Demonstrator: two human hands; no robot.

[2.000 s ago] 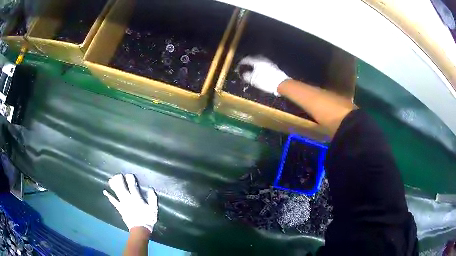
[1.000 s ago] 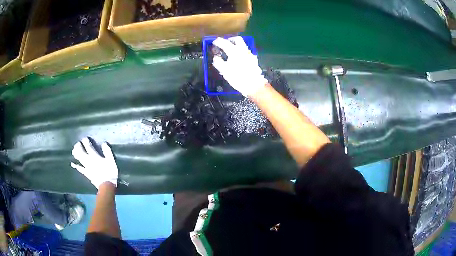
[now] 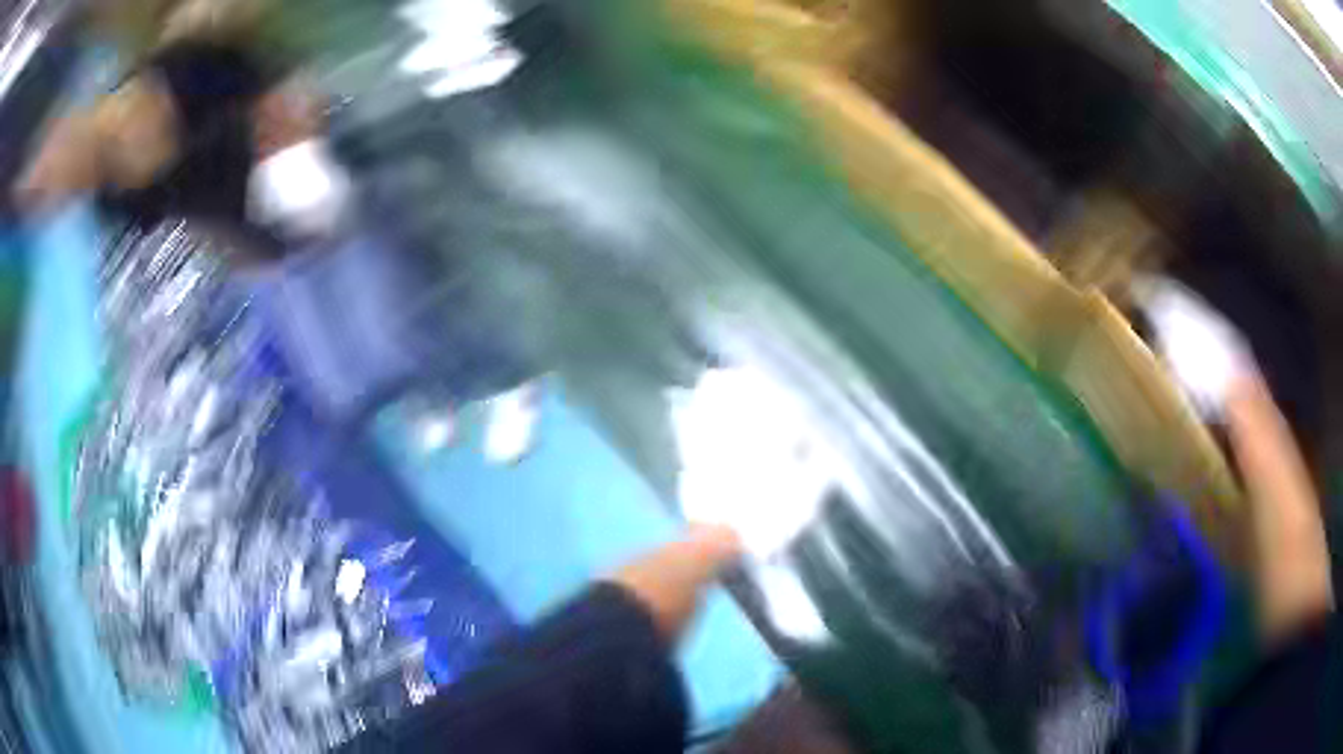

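The frame is strongly blurred. My left hand [image 3: 751, 460], in a white glove, is over the green mat [image 3: 913, 427] near its front edge; its fingers cannot be made out. My right hand [image 3: 1196, 351], also in a white glove, is at the right, at a cardboard box [image 3: 1031, 273] with a dark inside. What it touches or holds cannot be told. The blue parts tray [image 3: 1211, 597] is below my right hand, beside the right forearm. A dark pile [image 3: 980, 626] lies on the mat left of the tray, with a paler patch near the bottom edge.
Another person [image 3: 192, 133] with dark hair is at the upper left. Below them is a large heap of silvery pieces [image 3: 221, 516] beside a blue surface [image 3: 427, 545]. Pale blue floor [image 3: 545, 501] shows between this and the mat.
The view has swung to the left, bringing in the other person and silvery heap. My right hand has moved from the blue tray to a cardboard box. The mallet is out of view.
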